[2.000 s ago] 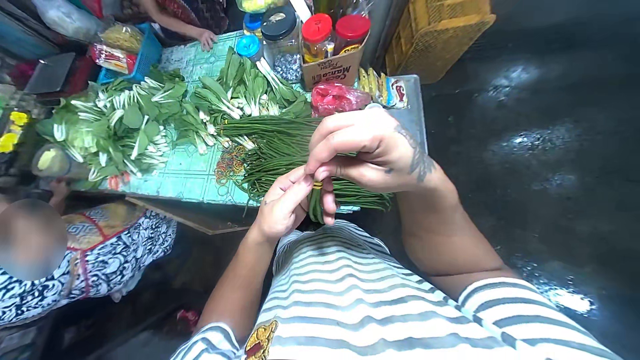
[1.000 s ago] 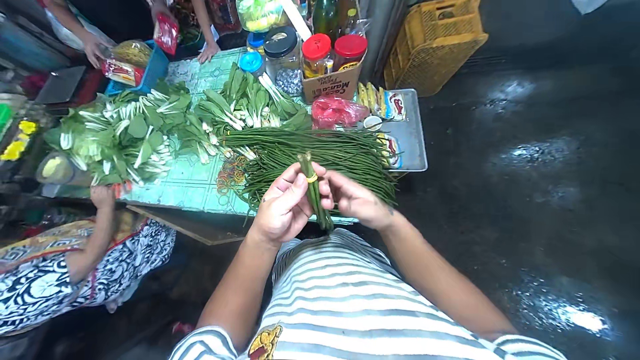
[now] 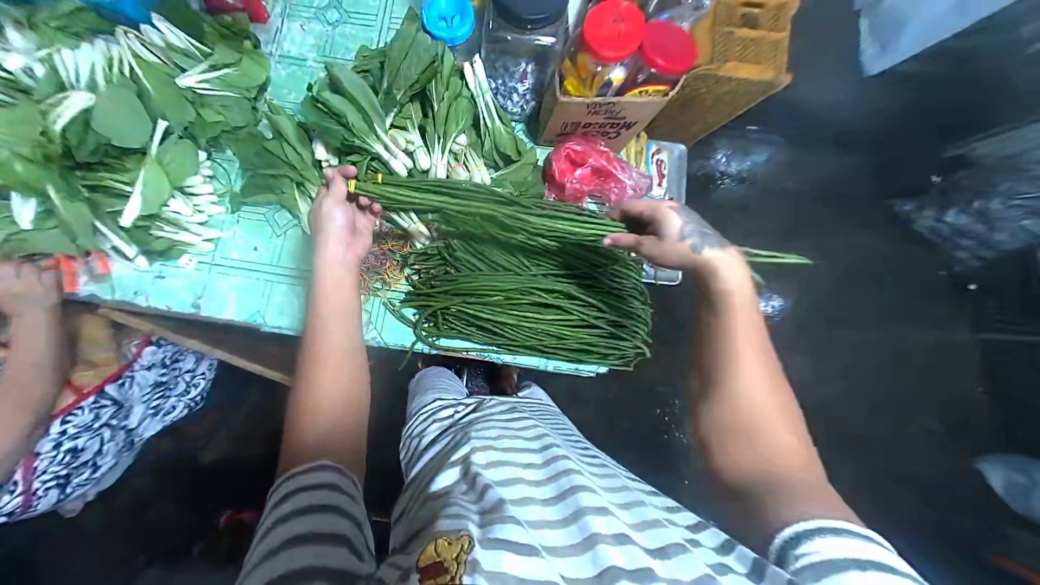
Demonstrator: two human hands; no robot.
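Stretched level between my hands is a bundle of long green string beans [image 3: 487, 207], with yellow rubber bands at its left end. My left hand [image 3: 345, 207] grips that banded end. Toward the other end, my right hand [image 3: 670, 236] is closed round the beans, and their tips stick out past the wrist. Just below the bundle a larger pile of string beans [image 3: 528, 313] lies on the table's front edge. Loose rubber bands [image 3: 385, 262] are heaped by my left hand. Leafy greens with white stalks [image 3: 439, 122] lie beyond the bundle.
More leafy greens [image 3: 122, 130] cover the left of the green-topped table [image 3: 252, 280]. At the back stand a clear jar [image 3: 520, 73] and a carton [image 3: 597, 118] holding red-lidded jars, near a pink plastic bag [image 3: 593, 171]. A yellow crate [image 3: 731, 65] is behind. Another person's hand [image 3: 28, 288] rests at left.
My hands have moved apart from the bundle's upright banded end. The bundle now lies level between them, one hand near each end. The view has moved closer over the table.
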